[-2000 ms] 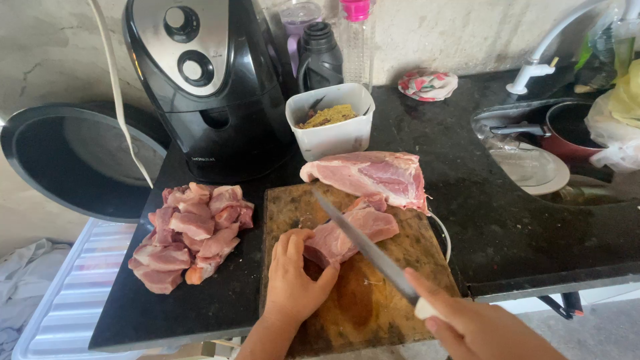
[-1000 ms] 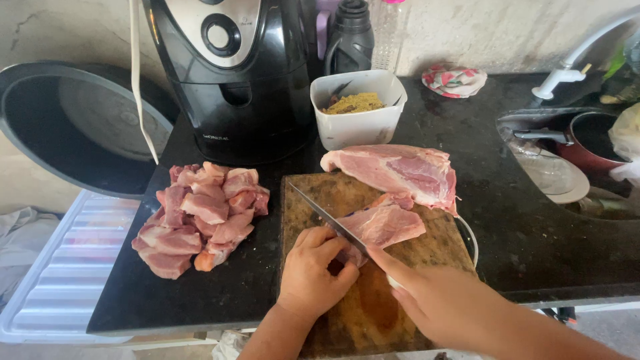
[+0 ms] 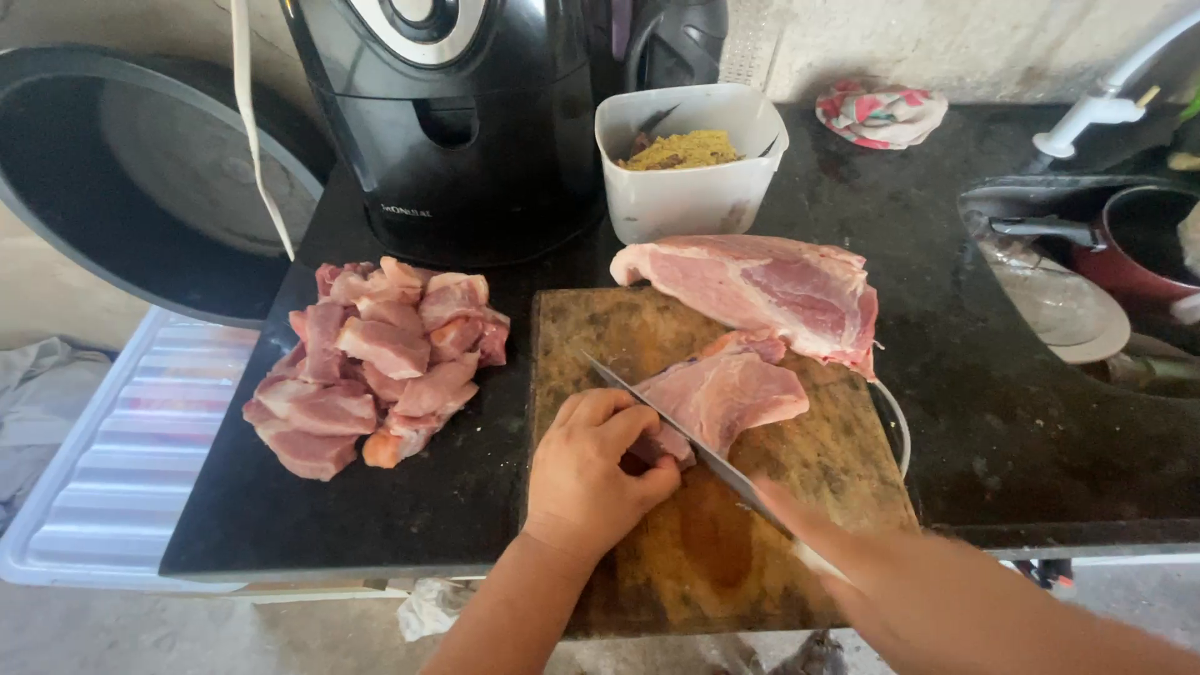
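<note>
On the worn wooden cutting board (image 3: 600,328) lies a slab of raw meat (image 3: 741,394). My left hand (image 3: 600,459) pinches its near left end with thumb and fingers. My right hand (image 3: 844,562) is closed on the light handle of a kitchen knife (image 3: 698,441), whose blade lies across the meat just right of my left fingers, tip pointing to the far left. A larger piece of raw meat (image 3: 769,291) rests over the board's far right edge. Left of the board, a pile of cut raw meat chunks (image 3: 375,366) sits directly on the black countertop (image 3: 441,516).
A black air fryer (image 3: 478,169) stands behind the pile, beside a white plastic container (image 3: 689,197) of yellowish food. A large dark pan (image 3: 122,187) leans at the left, above a translucent plastic lid (image 3: 141,469). At right are a crumpled cloth (image 3: 881,114), a faucet (image 3: 1087,122) and a sink holding a red pot (image 3: 1144,244).
The knife's handle end has come down and its blade now lies across the slab close to my left fingers. My left hand keeps its grip on the meat. The view has moved nearer.
</note>
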